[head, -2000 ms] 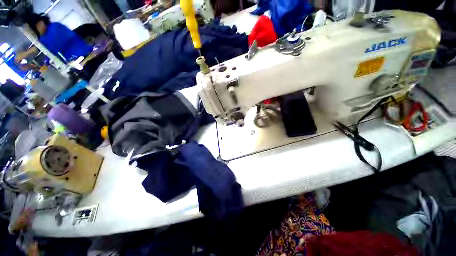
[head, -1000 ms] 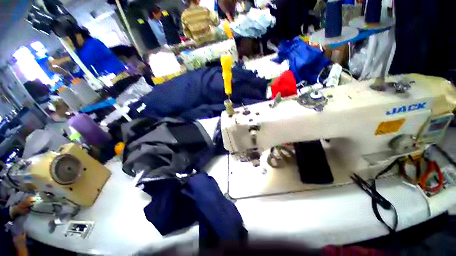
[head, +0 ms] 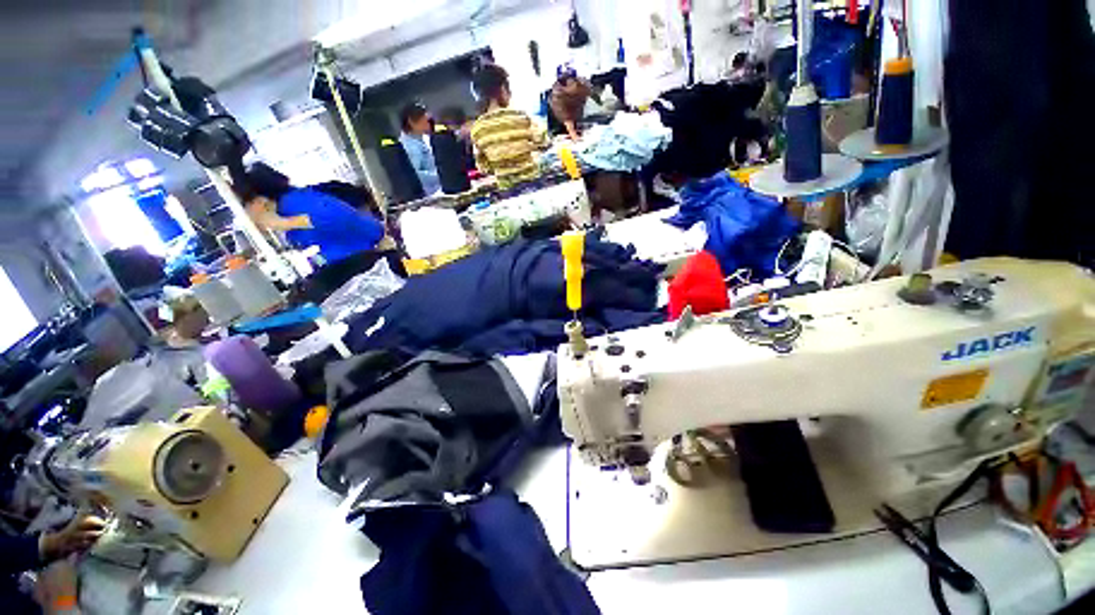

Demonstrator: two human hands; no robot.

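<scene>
Neither of my hands is in the picture. The white JACK sewing machine (head: 841, 360) stands in front on the right, with a yellow-handled screwdriver (head: 573, 274) upright on its head. A grey garment panel (head: 420, 421) lies crumpled on the table left of the machine head. A navy garment piece (head: 480, 559) lies against its near side and runs out of the picture at the bottom. A black pad (head: 781, 478) lies under the machine arm. Black-handled snips (head: 934, 555) lie at the front right.
Orange-red-handled scissors (head: 1066, 505) lie by the machine's pillar. A cream-yellow machine (head: 192, 475) is at left, with another person's hand (head: 75, 537) beside it. A navy pile (head: 492, 288) and red cloth (head: 698, 286) lie behind. Thread cones (head: 803, 135) stand behind; several people are farther back.
The view has tilted upward, so the table and machine sit lower and more of the room shows. The patterned and red cloth at the bottom has left the picture. The garments have not visibly moved.
</scene>
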